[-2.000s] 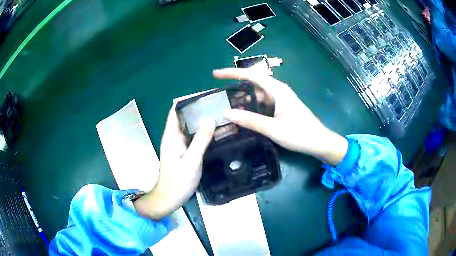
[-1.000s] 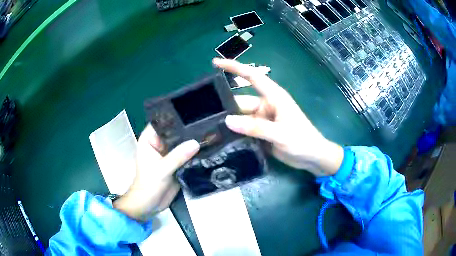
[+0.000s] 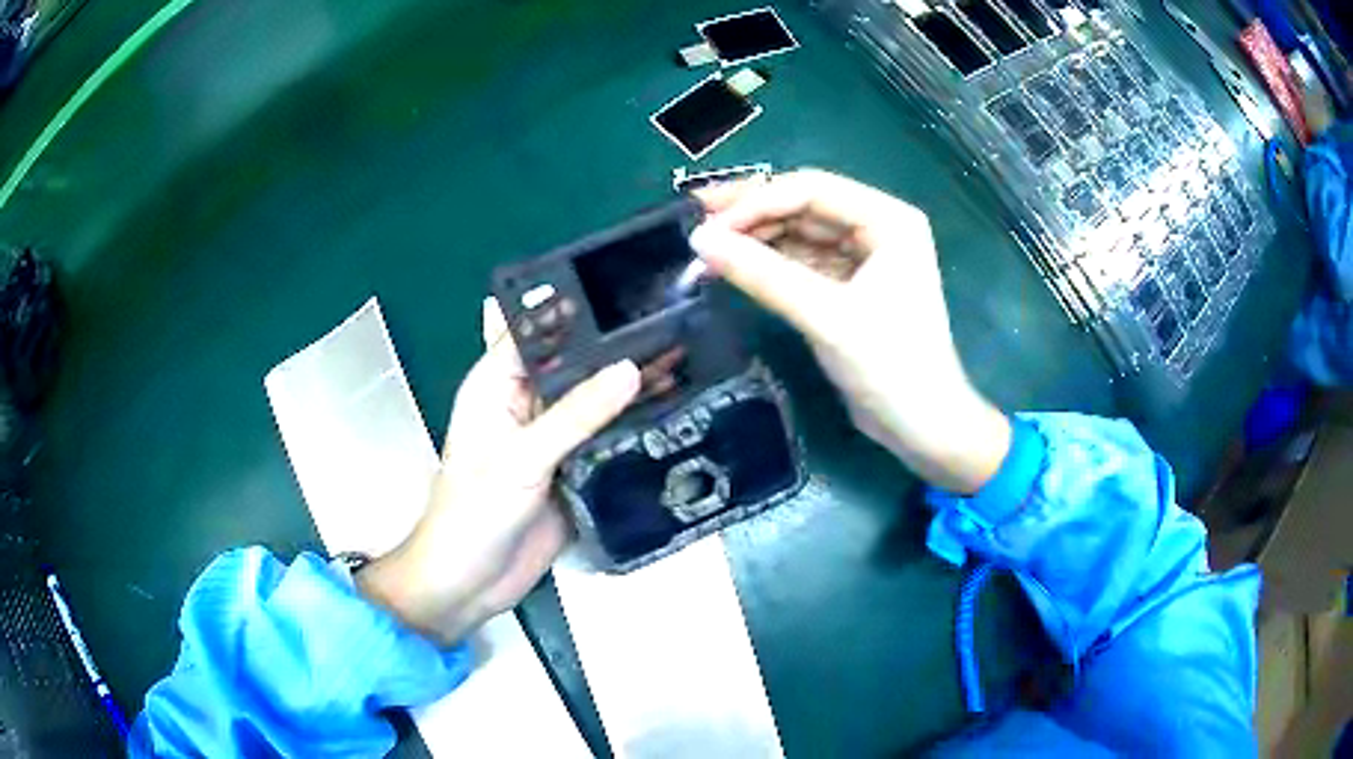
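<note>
The dark device housing (image 3: 638, 349) is opened into two halves. The upper half shows a screen window (image 3: 635, 276) and small buttons at its left; the lower half shows a hexagonal ring (image 3: 695, 486). My left hand (image 3: 512, 460) holds the housing by its left side, thumb on the front below the window. My right hand (image 3: 876, 297) has thumb and index finger pinched together at the window's right edge. A small pale spot shows at these fingertips; I cannot tell if something is between them.
Two long white backing strips (image 3: 675, 653) (image 3: 356, 430) lie under and left of the housing. Black LCD modules (image 3: 706, 116) lie beyond it. Clear blister trays (image 3: 1128, 178) stand at the right. A marker pen (image 3: 86, 653) lies at the left. A blue sleeve shows at the far right.
The housing was turned over from its inner side to its outer face. My right hand's fingers have moved from beside the housing to a pinch at the window's edge.
</note>
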